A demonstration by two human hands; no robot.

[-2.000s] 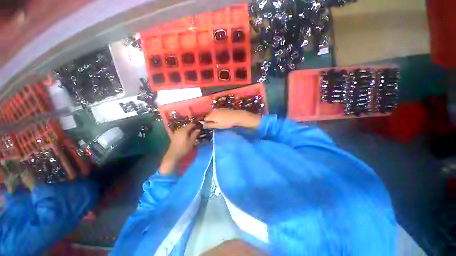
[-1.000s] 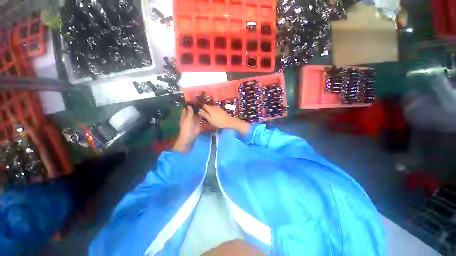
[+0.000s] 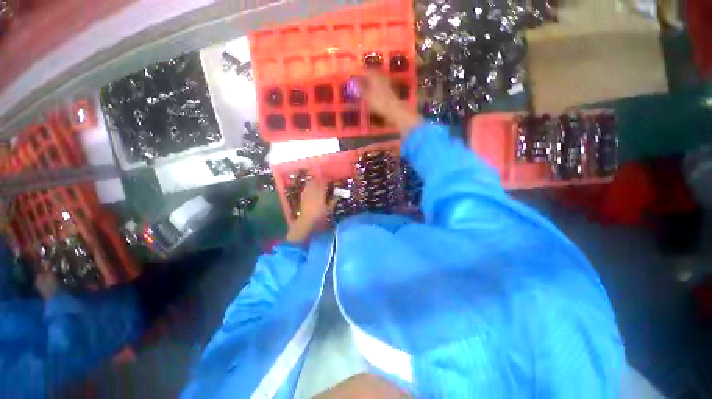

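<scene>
A shallow red working tray (image 3: 269,167) lies before me with shiny dark parts in it, some in rows at its right. My left hand (image 3: 311,207) is over the tray's left part, fingers among the parts; whether it grips one I cannot tell. My right hand (image 3: 380,99) is over the red compartment tray (image 3: 304,40) behind. A square dark piece (image 3: 351,89) with a purple glint is at its fingertips, at a pocket; I cannot tell if it is gripped. Other dark square pieces (image 3: 298,97) sit in the front pockets.
A white bin (image 3: 209,78) of dark parts is at the left. A pinkish-red tray (image 3: 491,140) with rows of parts is at the right. Behind it are a loose parts heap (image 3: 461,58) and a cardboard sheet (image 3: 599,66). Another person's blue sleeve (image 3: 86,318) shows at the lower left.
My right hand has moved from the working tray back to the compartment tray. My left hand stays at the working tray, slightly further right. The camera view has also shifted.
</scene>
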